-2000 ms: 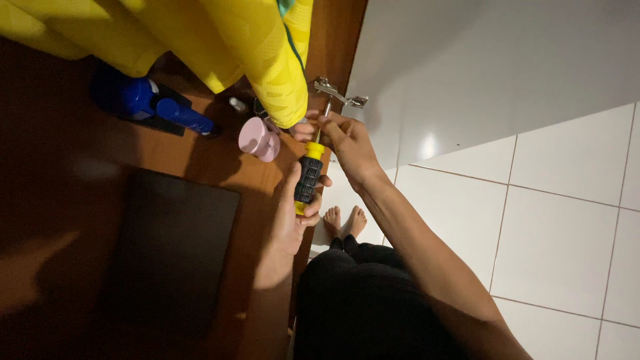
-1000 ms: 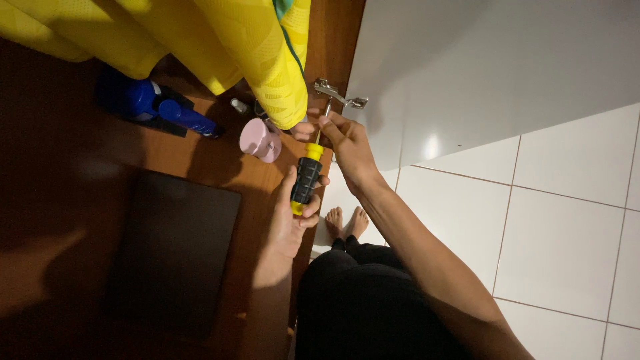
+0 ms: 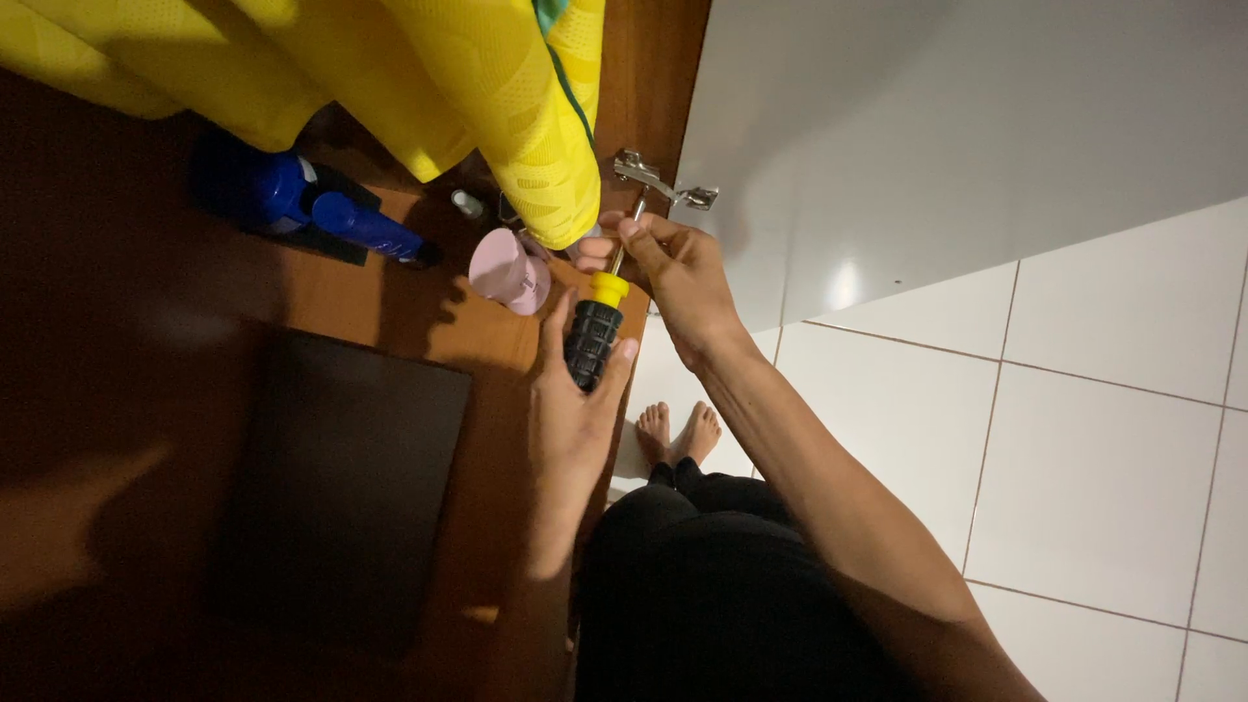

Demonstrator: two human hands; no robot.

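Note:
My left hand [image 3: 575, 409] is around the black, ribbed handle of a screwdriver [image 3: 593, 336] with a yellow collar, thumb and a finger on either side of it. My right hand [image 3: 687, 278] pinches the steel shaft between thumb and fingers. The shaft points up to a metal cabinet hinge [image 3: 639, 171], which joins the wooden side panel [image 3: 651, 73] to a pale grey door [image 3: 936, 127]. Whether the tip sits in a screw is too small to tell. The hem of a yellow cloth garment [image 3: 546, 185] hangs beside the right fingers.
On the wooden shelf [image 3: 336, 302] are a pink container [image 3: 509, 273], a blue bottle [image 3: 273, 190], a blue tube [image 3: 366, 226] and a small clear-capped bottle [image 3: 468, 204]. A dark flat panel [image 3: 341, 487] lies lower left. Bare feet [image 3: 678, 434] stand on white floor tiles [image 3: 877, 409].
The fingers of my left hand have loosened and spread along the screwdriver handle, which they wrapped more closely before. My right hand stays on the shaft.

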